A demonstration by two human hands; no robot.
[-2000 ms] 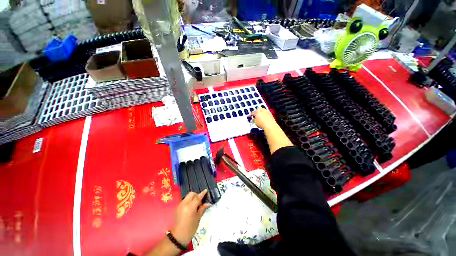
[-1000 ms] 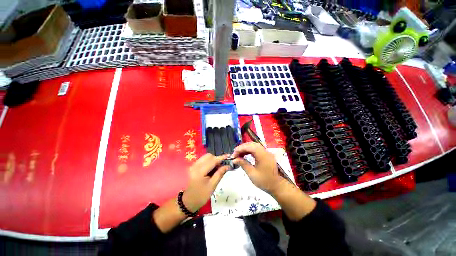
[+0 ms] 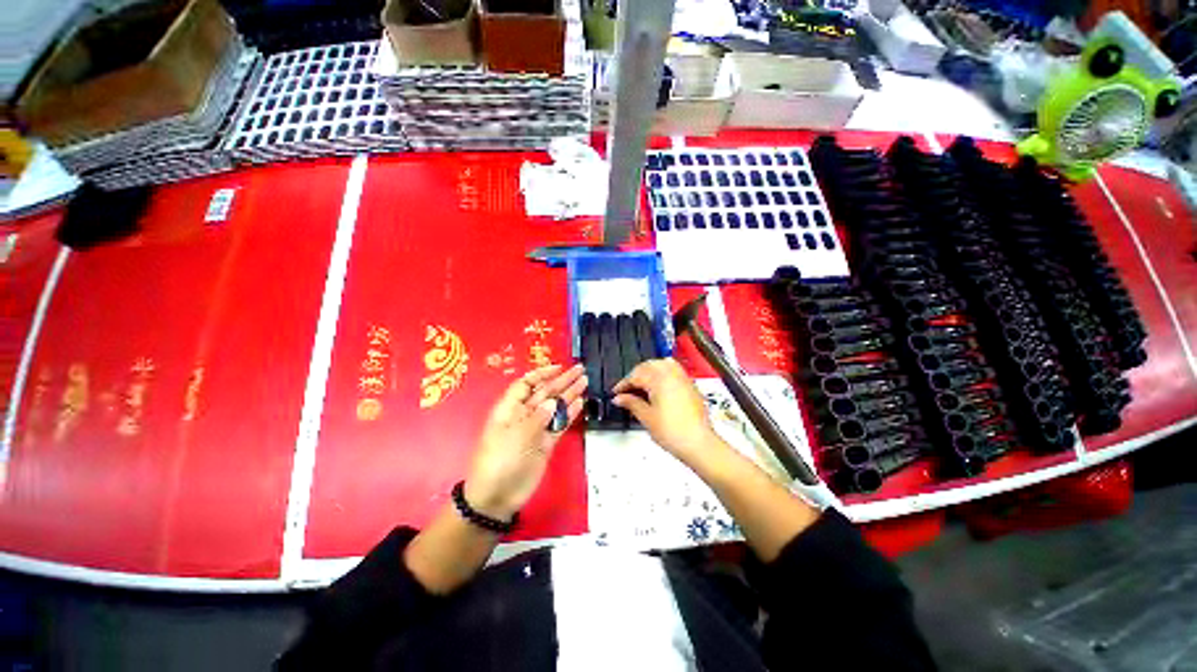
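Observation:
The blue parts bin (image 3: 621, 265) stands in front of me with several black tubes (image 3: 614, 344) side by side in it, their near ends towards me. My left hand (image 3: 523, 440) is palm up left of the bin, with a small dark cap (image 3: 558, 416) lying on its fingers. My right hand (image 3: 667, 404) has its fingertips pinched together at the near ends of the tubes; whether a small piece is between them is too small to tell. The white parts tray (image 3: 748, 244) with rows of small black caps lies beyond the bin.
A hammer (image 3: 748, 394) lies slanted right of the bin, partly on a floral work cloth (image 3: 656, 488). Long rows of black tubes (image 3: 952, 315) stand at right. A grey post (image 3: 631, 131), crumpled tissue (image 3: 565, 177), stacked trays (image 3: 488, 112) and a lime green fan (image 3: 1100, 121) are at the back.
My right hand has come back from the white tray to the bin. My hands, together at the tube ends a second ago, are now apart, the left turned palm up.

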